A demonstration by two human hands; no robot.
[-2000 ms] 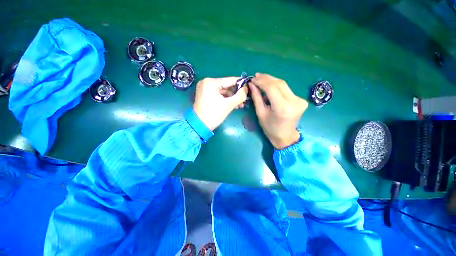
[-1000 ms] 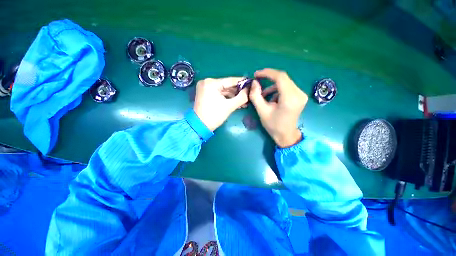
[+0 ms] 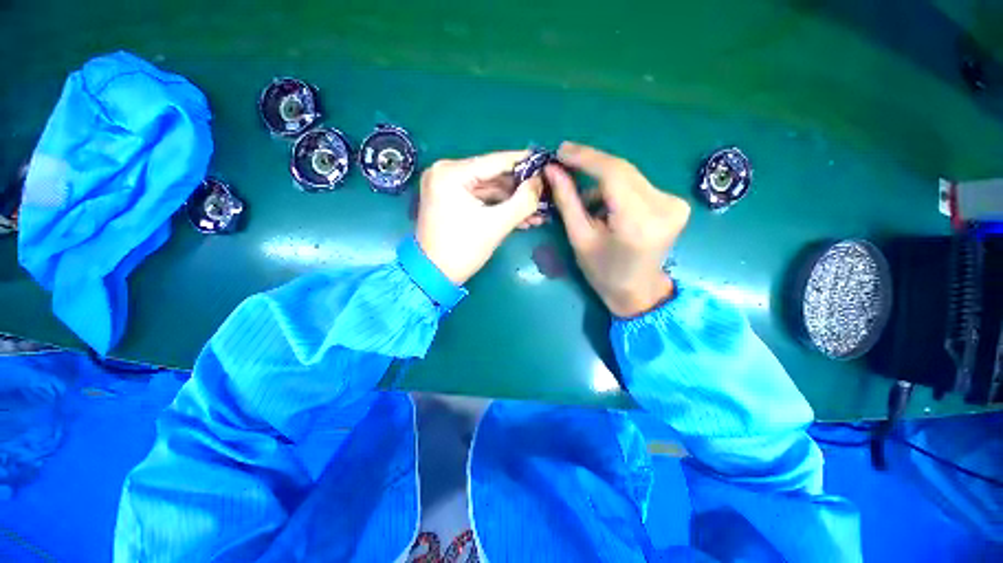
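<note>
A small round black unit [image 3: 532, 167] is held tilted between both hands above the green bench mat. My left hand [image 3: 467, 209] grips it between thumb and fingers from the left. My right hand [image 3: 621, 225] has its thumb and index fingertip on the unit's right edge. The fingers hide much of the unit, and I cannot make out any small part at the fingertips. A blue band is on my left wrist.
Three round units [image 3: 321, 159] sit clustered at left, one [image 3: 213, 206] beside the crumpled blue cloth [image 3: 116, 187]. Another unit [image 3: 724, 178] lies at right. A round metal-wool cleaner [image 3: 845, 299] adjoins a black stand [image 3: 929, 319] at far right, on the green mat [image 3: 495, 352].
Both hands stay together at the unit; the right fingers have closed in from a slightly more spread pose. The view has shifted a little, so the bench objects appear slightly displaced.
</note>
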